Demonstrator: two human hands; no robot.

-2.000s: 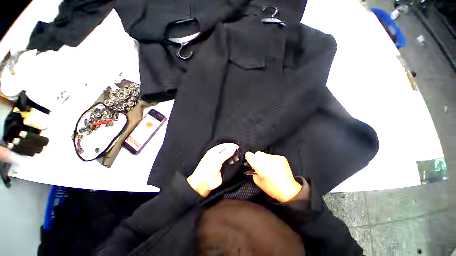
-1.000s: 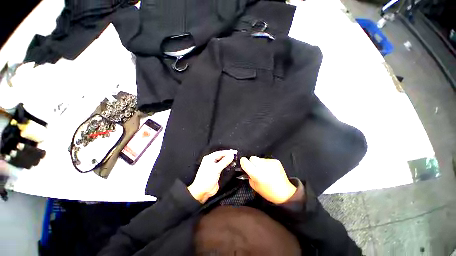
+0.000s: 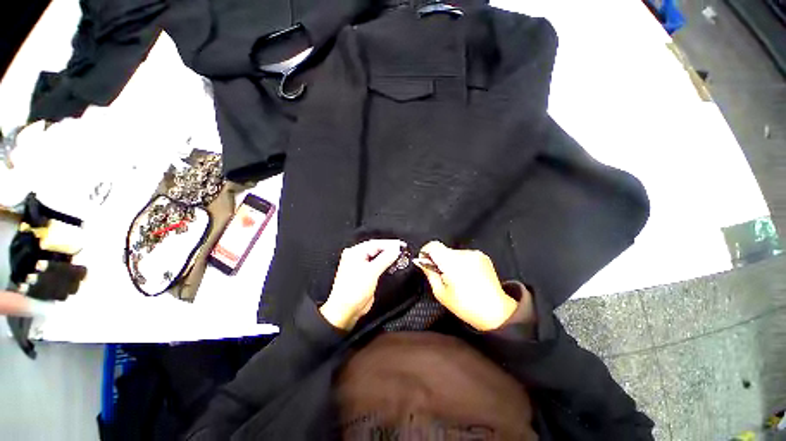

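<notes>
A large black jacket (image 3: pixel 431 164) lies on the white table, its lower part under my hands. My left hand (image 3: pixel 364 280) pinches the dark sleeve cuff near the table's front edge. Small shiny metal buttons (image 3: pixel 402 261) show on the cuff between my hands. My right hand (image 3: pixel 465 284) is just right of them, thumb and fingertips closed together with a small dark tool between them. No needle or thread can be made out. A mesh-like grey lining (image 3: pixel 414 313) shows below my hands.
An oval white tray (image 3: pixel 164 265) holds buttons, beside a loose button pile (image 3: pixel 200 178) on brown cloth. A smartphone (image 3: pixel 244 233) lies near the sleeve. A second jacket (image 3: pixel 246 112) and a hanger (image 3: pixel 291 83) lie beyond. Part of another person's hand (image 3: pixel 13 303) shows at the left edge.
The view has shifted a little. My hands stay at the cuff; the buttons between them show more clearly. The other person's hand has reappeared at the left edge.
</notes>
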